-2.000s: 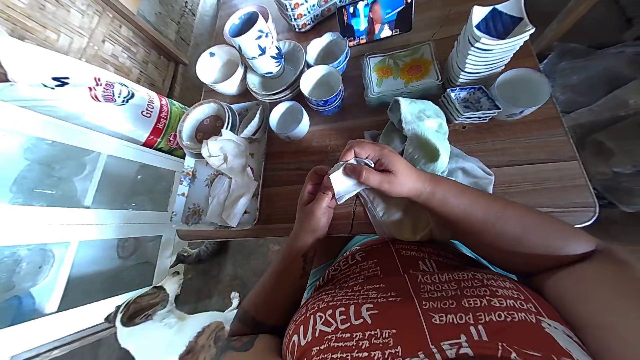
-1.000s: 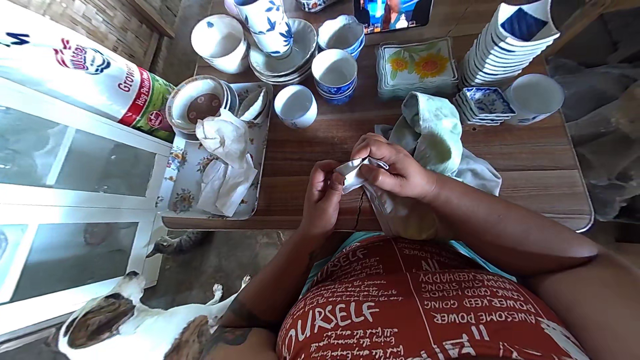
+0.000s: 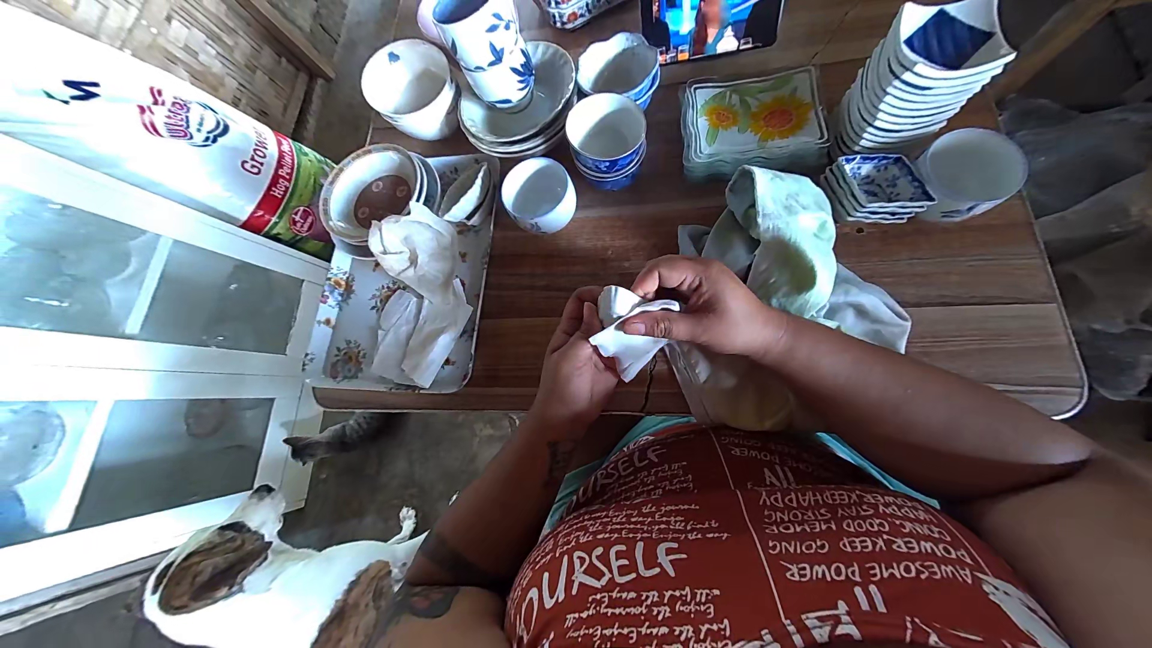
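Note:
Near the table's front edge, my left hand and my right hand pinch a white tissue or thin cloth between them. Part of a small white rim shows at its upper left; what it belongs to is hidden by the tissue and fingers. A pale green and grey cloth lies crumpled beside my right hand and hangs down under that forearm. Ahead of my left hand stands a small white cup, with stacked blue-and-white bowls behind it.
A floral tray at left holds bowls and crumpled tissue. Stacked saucers, sunflower dishes, tall stacked square bowls, small square dishes and a white bowl stand around. A dog and cat are on the floor.
The white tissue between my hands has shifted and now spreads lower over my fingers. The dog's head has turned or moved.

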